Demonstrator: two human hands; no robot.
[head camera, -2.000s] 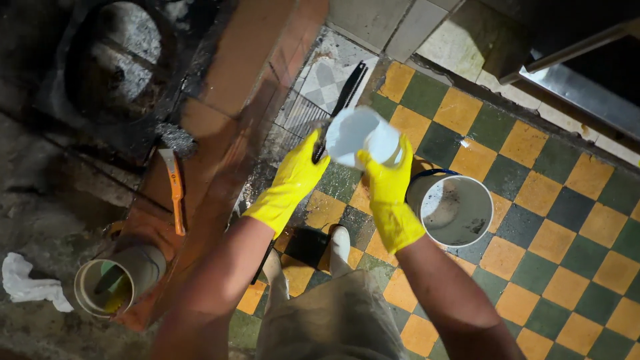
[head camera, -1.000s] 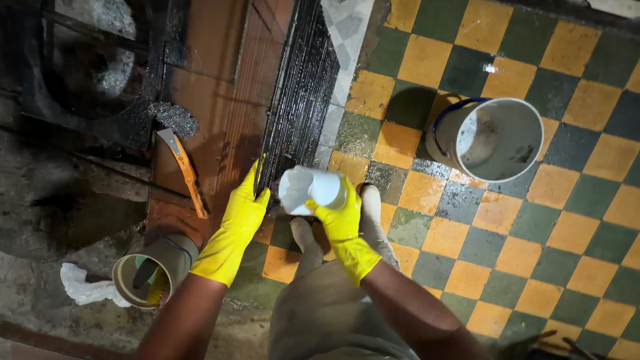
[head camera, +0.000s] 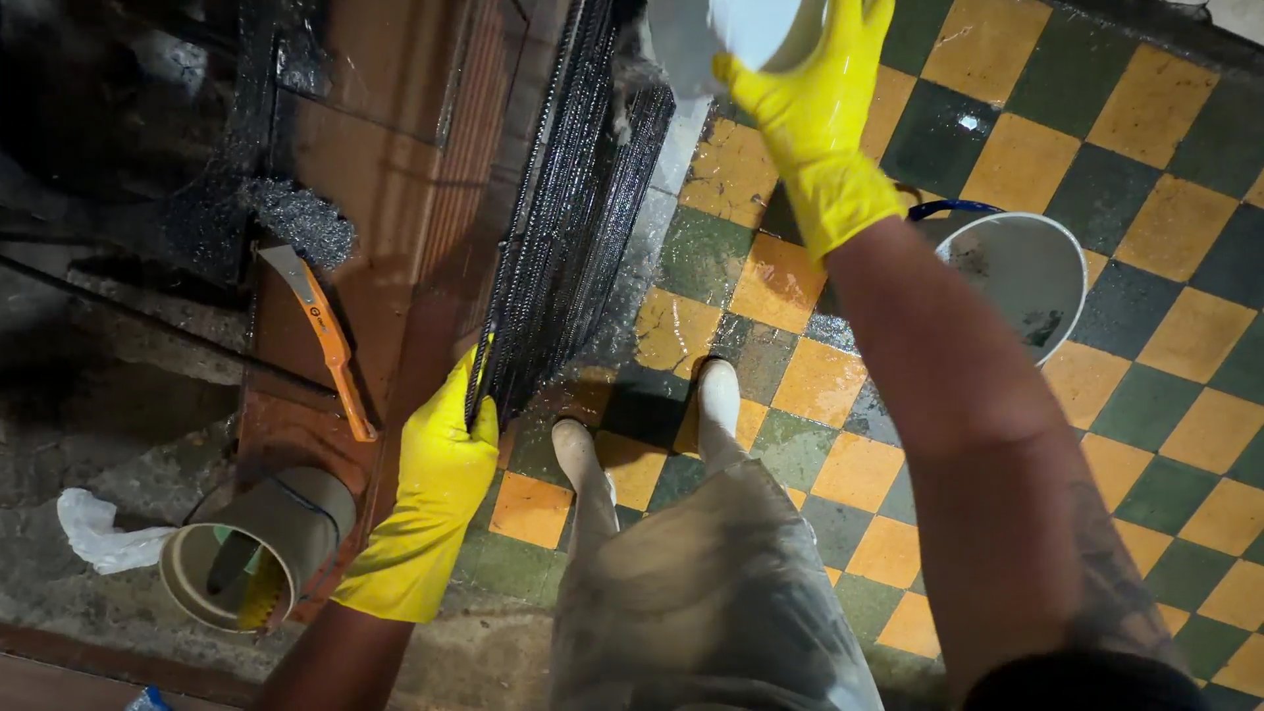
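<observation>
My left hand (head camera: 454, 434), in a yellow rubber glove, grips the lower end of a wet black ridged metal grate (head camera: 578, 217), held tilted beside the red-brown ledge. At the top of the view my right hand (head camera: 820, 99), gloved alike, holds a white plastic container (head camera: 765, 30) by its side, over the grate's upper right; the frame edge cuts the container off. Greyish splashing water lies between container and grate. A larger pale bucket (head camera: 1017, 281) with a blue handle stands on the floor, partly behind my right forearm.
An orange-handled scraper (head camera: 331, 346) lies on the tiled ledge (head camera: 365, 188) beside a grey steel-wool pad (head camera: 301, 219). Below are a beige bucket (head camera: 316, 494) holding tools and a crumpled white plastic bag (head camera: 109, 533). My white boots (head camera: 719, 400) stand on wet checkered tiles (head camera: 820, 380).
My right hand has moved up and away from my left with the white container. The grate, largely out of sight two seconds ago, now shows at length in my left hand.
</observation>
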